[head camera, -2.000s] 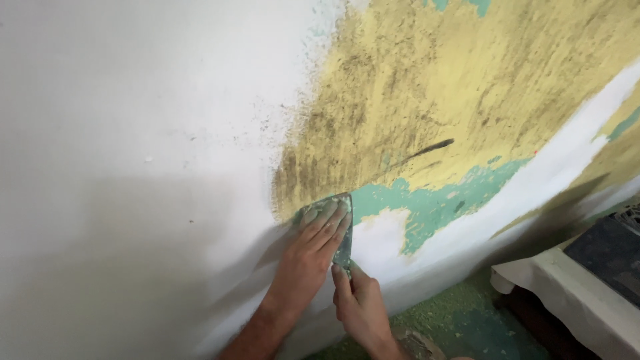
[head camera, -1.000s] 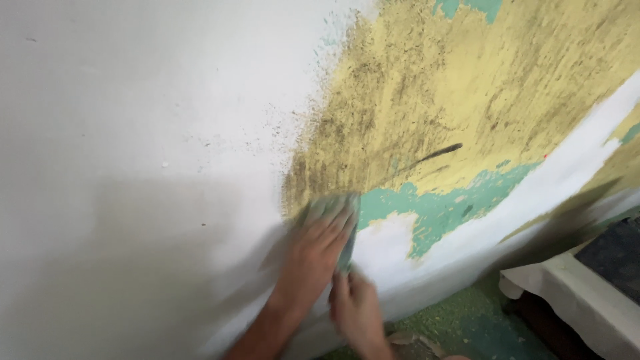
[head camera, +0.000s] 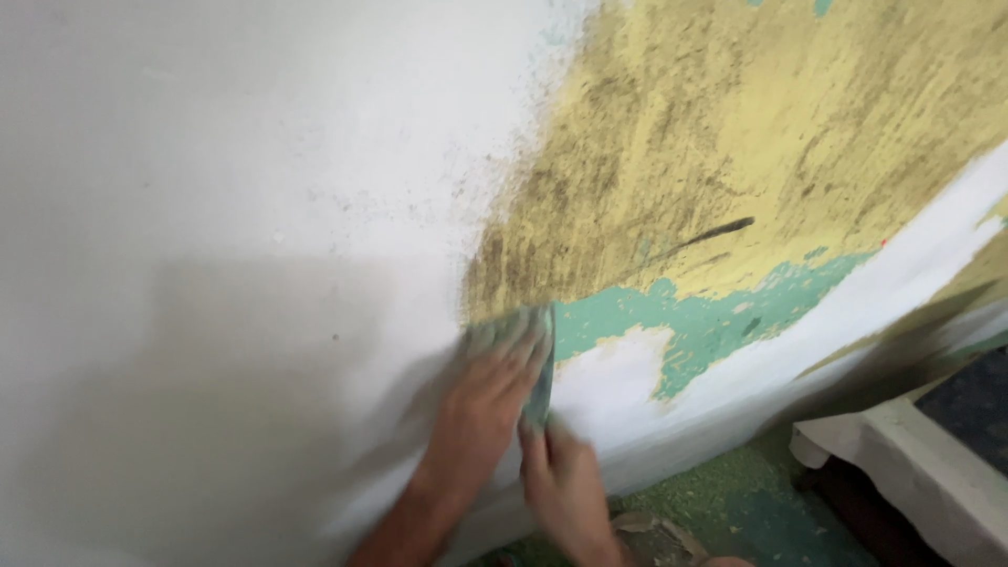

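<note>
A wide-bladed putty knife [head camera: 542,386] lies against the wall, its blade edge at the lower left border of the yellow paint [head camera: 630,173]. My right hand [head camera: 563,472] is closed around its handle from below. My left hand [head camera: 488,378] lies flat on the blade with fingers extended, pressing it to the wall; the fingers are blurred and dusted pale green, and they hide most of the blade. Right of the blade, a strip of green paint [head camera: 614,311] shows under the yellow, with a white patch [head camera: 614,386] below it.
White wall [head camera: 197,157] spreads to the left, with shadows of the arms on it. Paint flakes cover the green floor [head camera: 709,488]. At the lower right stands a pale, ledge-like object [head camera: 921,465], with a dark surface [head camera: 969,402] beside it.
Both hands and the putty knife remain at the lower left border of the yellow paint. No other change is plain.
</note>
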